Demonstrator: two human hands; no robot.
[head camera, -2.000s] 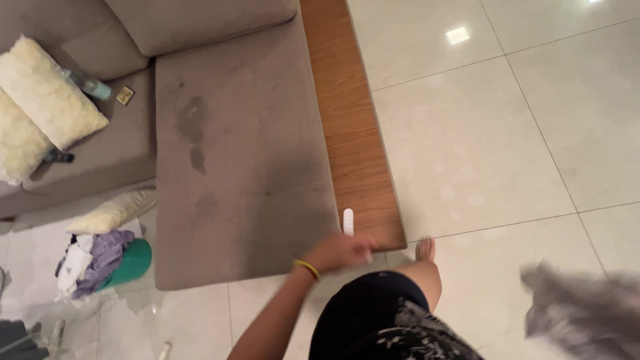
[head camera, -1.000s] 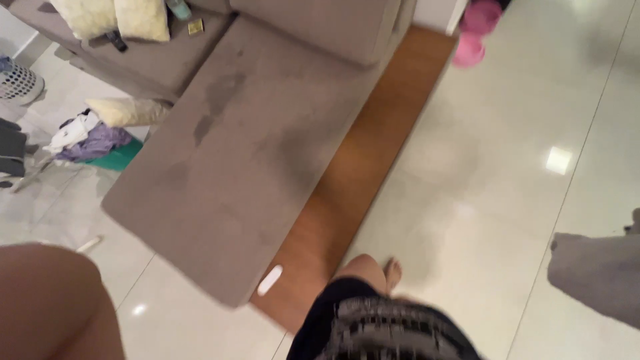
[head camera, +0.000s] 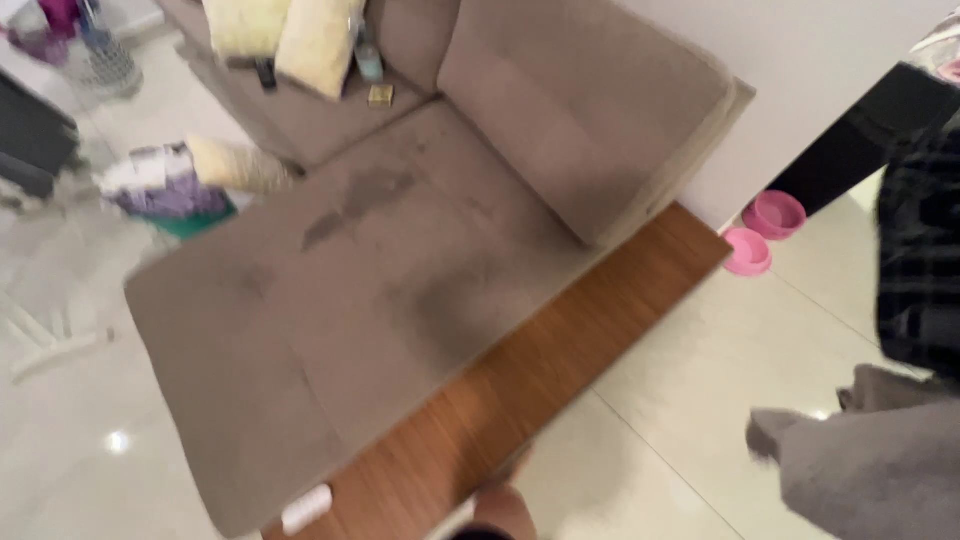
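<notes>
Neither my left hand nor my right hand shows in the head view. A brown fabric sofa (head camera: 360, 300) with dark stains on its seat fills the middle. Along its side runs a wooden board (head camera: 525, 360), and a small white object (head camera: 307, 508), perhaps a remote control, lies at its near end. Grey cloth (head camera: 870, 457) shows at the lower right; what holds it is hidden. Part of my leg (head camera: 506, 510) is at the bottom edge, beside the board.
Cream cushions (head camera: 315, 45), a bottle (head camera: 369, 60) and a small box (head camera: 381, 95) are on the sofa. A green basin (head camera: 195, 223) of clothes stands at left. Two pink bowls (head camera: 776, 214) sit near the wall. Dark plaid cloth (head camera: 919, 255) hangs at right.
The view has swung, bringing more of the sofa back and wall in. A hand near the white object two seconds ago is out of sight.
</notes>
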